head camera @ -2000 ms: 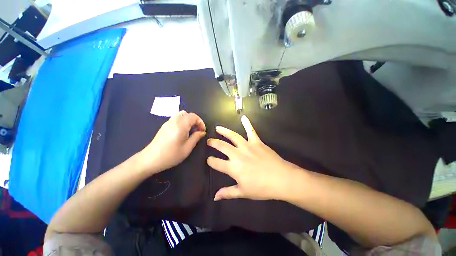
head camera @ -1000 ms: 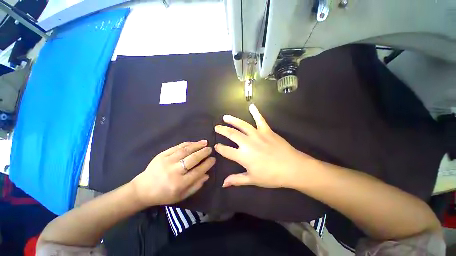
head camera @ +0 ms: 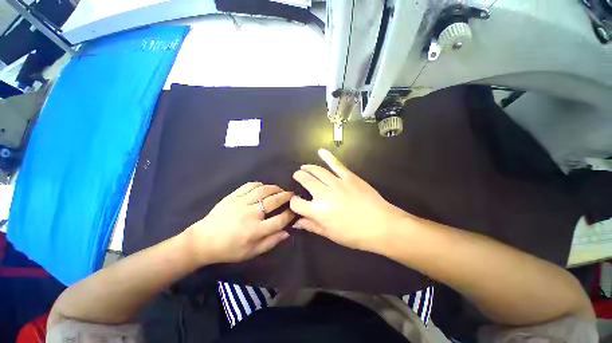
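The dark brown-black garment panel (head camera: pixel 201 167) lies spread under the lit presser foot and needle (head camera: pixel 337 132). My left hand (head camera: pixel 245 224), with a ring, rests on it left of a faint line in the cloth. My right hand (head camera: pixel 345 208) lies right of that line, its index finger stretched towards the needle, just short of the foot, and its other fingers curled. The fingertips of both hands meet over the cloth; whether they pinch it is hidden. A white paper label (head camera: pixel 242 132) lies on the panel at upper left.
The off-white sewing machine head (head camera: pixel 510 47) fills the upper right, with a ribbed dial (head camera: pixel 390 126) right of the needle. A blue sheet (head camera: pixel 80 154) lies left of the panel on the white table (head camera: pixel 228 60). Striped cloth (head camera: pixel 245 301) shows at my lap. Red objects show at the lower edges.
My left hand has moved down from beside the label, then in against the right hand. My right fingers have drawn in from their wider spread. The camera view has shifted slightly.
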